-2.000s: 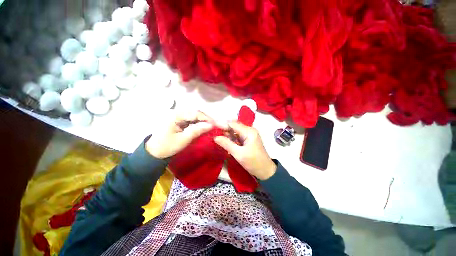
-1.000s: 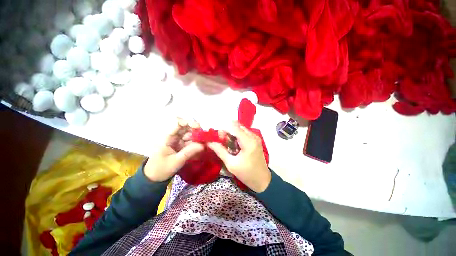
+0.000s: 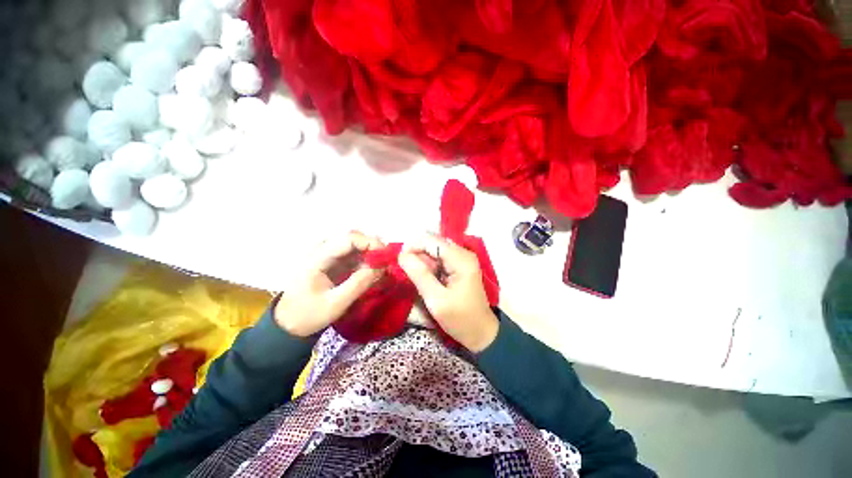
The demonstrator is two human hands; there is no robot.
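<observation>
A red plush piece point(image 3: 378, 313) hangs between my hands over the table's front edge and the floral apron point(image 3: 411, 383). One narrow red end sticks up behind my right hand. My left hand point(image 3: 327, 288) pinches the cloth's upper edge from the left. My right hand point(image 3: 454, 288) grips the same edge from the right, fingertips close to the left ones. A small dark thing shows at the right fingertips; I cannot tell what it is. No needle or thread can be made out. No pom-pom shows in my hands.
A heap of red plush pieces point(image 3: 523, 93) covers the far side of the white table point(image 3: 654, 327). White pom-poms point(image 3: 163, 190) lie at the left. A small metallic gadget point(image 3: 533, 235) and a smartphone point(image 3: 596, 246) lie at the right. A yellow sack point(image 3: 103, 322) with red pieces is at lower left.
Since two seconds ago, the cloth's edge has been gathered up between the fingertips and the hands have come slightly lower. In the last second, the right fingertips have shifted a little left along it.
</observation>
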